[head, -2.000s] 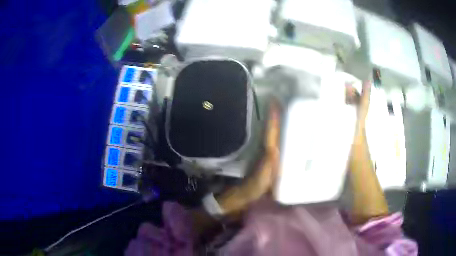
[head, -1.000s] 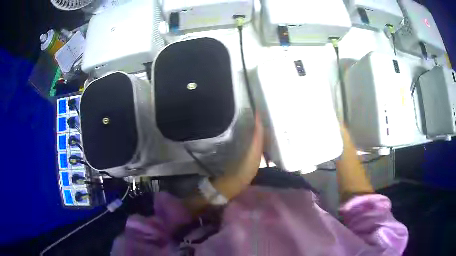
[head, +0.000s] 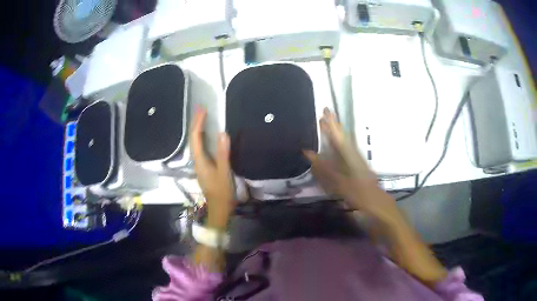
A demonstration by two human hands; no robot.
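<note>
A white projector unit with a black end panel [head: 272,120] stands on the white tabletop in front of me, panel towards me. My left hand [head: 213,164] is at its left side, fingers apart, near the panel's left edge. My right hand [head: 347,167] is at its lower right corner, slightly blurred, fingers apart, with a finger over the panel's edge. Neither hand clearly grips the unit. Two more units with black panels, a middle one [head: 155,113] and a far left one [head: 95,143], stand to the left.
A white unit [head: 385,117] stands to the right, and another grey-sided unit [head: 500,117] further right. A back row of units has plugged cables [head: 331,76]. Blue-lit power meters [head: 69,170] are at the left end. A fan [head: 85,16] is at the far left corner.
The view has shifted right. The white unit that was between my hands now stands with its black panel towards me. My hands have come apart from its sides.
</note>
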